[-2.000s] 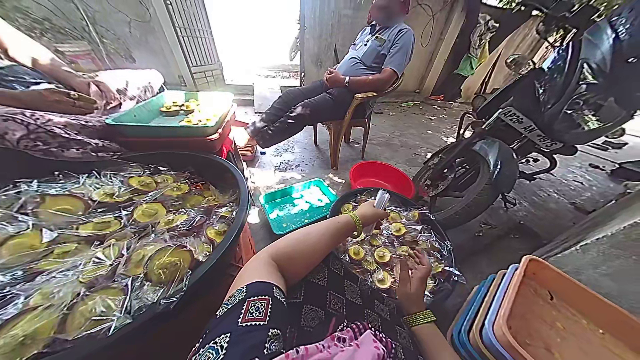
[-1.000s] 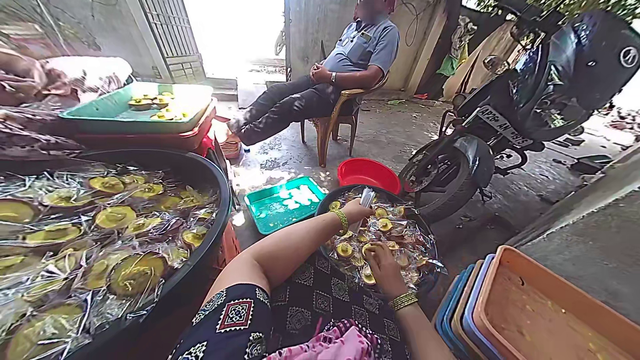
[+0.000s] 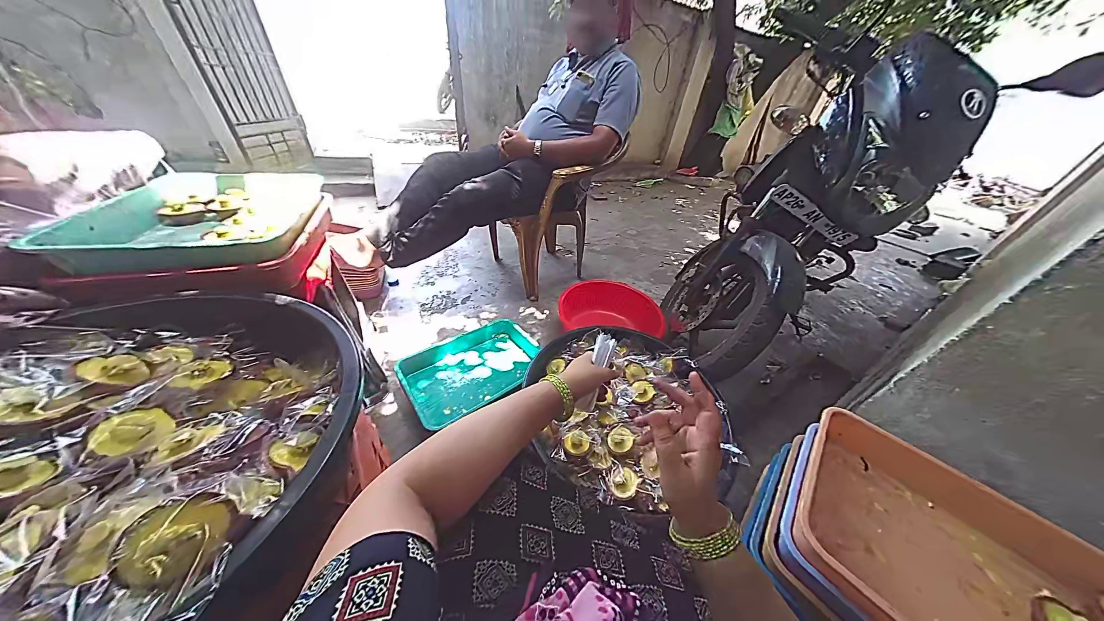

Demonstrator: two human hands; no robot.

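My left hand [image 3: 588, 376] is closed around a bundle of clear plastic wrappers [image 3: 605, 348] above the far side of a round dark tub [image 3: 542, 362]. My right hand [image 3: 686, 435] is raised over the tub's right side, palm showing and fingers spread, with nothing seen in it. The tub holds many small yellow-topped pieces [image 3: 621, 439] wrapped in clear plastic. At the left, a larger black tub [image 3: 343, 379] is filled with bigger wrapped yellow pieces [image 3: 131, 431].
A red basin [image 3: 611, 302] and a green tray [image 3: 461, 401] lie beyond my tub. Stacked orange and blue trays [image 3: 914, 517] stand right. Another green tray [image 3: 95, 228] holds yellow pieces at the left. A person [image 3: 569, 129] sits on a chair [image 3: 539, 250] near a motorcycle [image 3: 828, 190].
My right hand has lifted from the wrapped pieces and its fingers have spread. My left hand stays over the tub with the wrappers. The other person's hands at the far left are out of view.
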